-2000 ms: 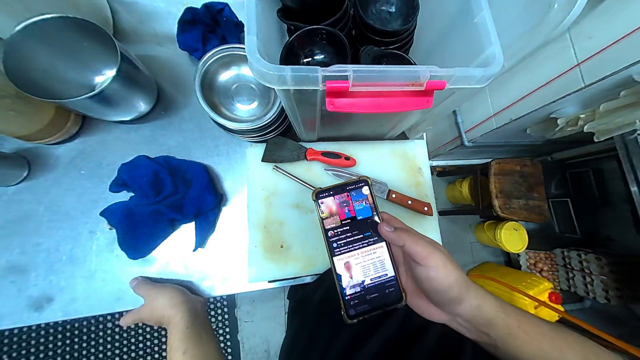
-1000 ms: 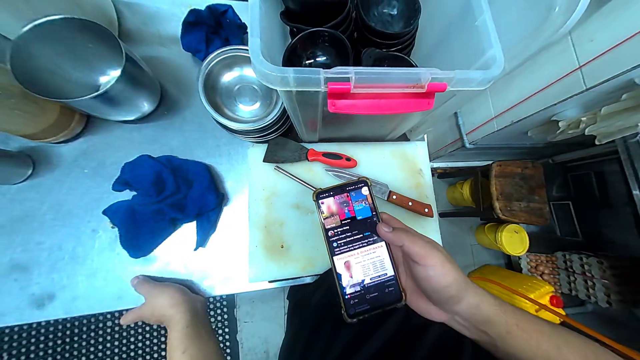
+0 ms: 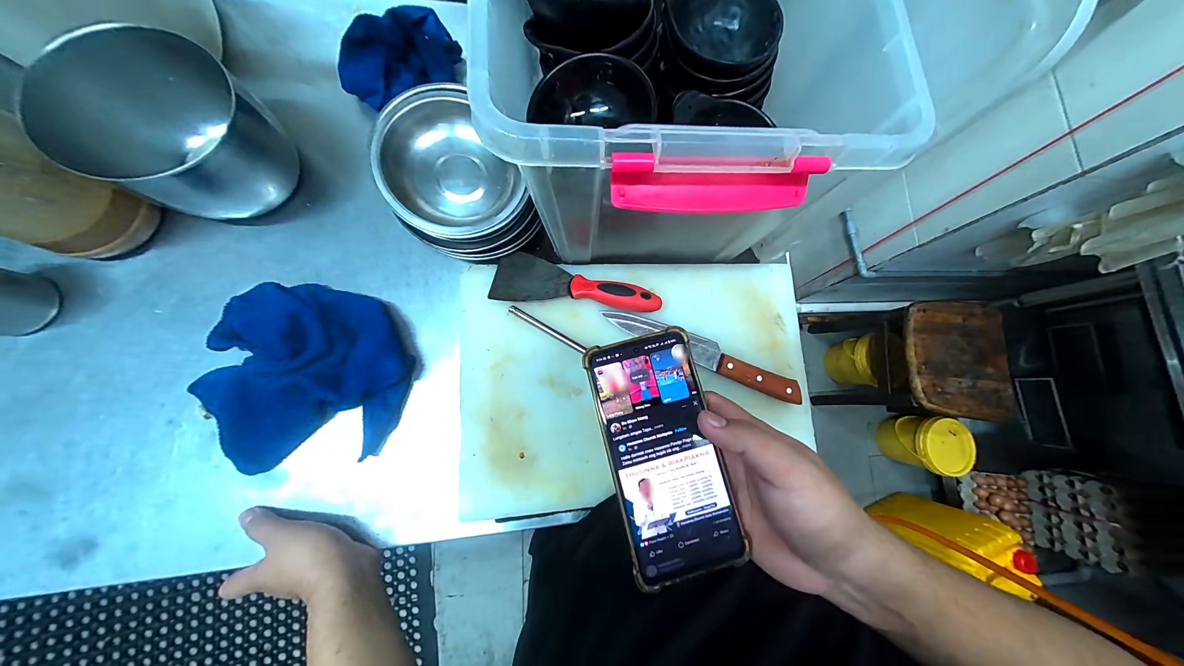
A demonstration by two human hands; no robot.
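My right hand (image 3: 786, 499) holds a smartphone (image 3: 668, 458) in a worn case, its lit screen facing up and the thumb at its right edge. My left hand (image 3: 310, 564) rests at the front edge of the steel table (image 3: 111, 481), thumb and fingers apart, holding nothing. A crumpled blue cloth (image 3: 305, 365) lies above it. On the white cutting board (image 3: 527, 435) are a scraper with a red and black handle (image 3: 615, 294), a wooden-handled knife (image 3: 758, 377) and a thin metal rod (image 3: 548, 329), the last two partly hidden by the phone.
Behind the board stand a clear plastic bin (image 3: 721, 148) of black bowls and stacked steel bowls (image 3: 453, 166). A second blue cloth (image 3: 398, 55) and a large steel pot (image 3: 139, 111) are at the back left. At right are a wooden stool (image 3: 957, 361), yellow buckets (image 3: 943, 446) and egg trays (image 3: 1064, 518).
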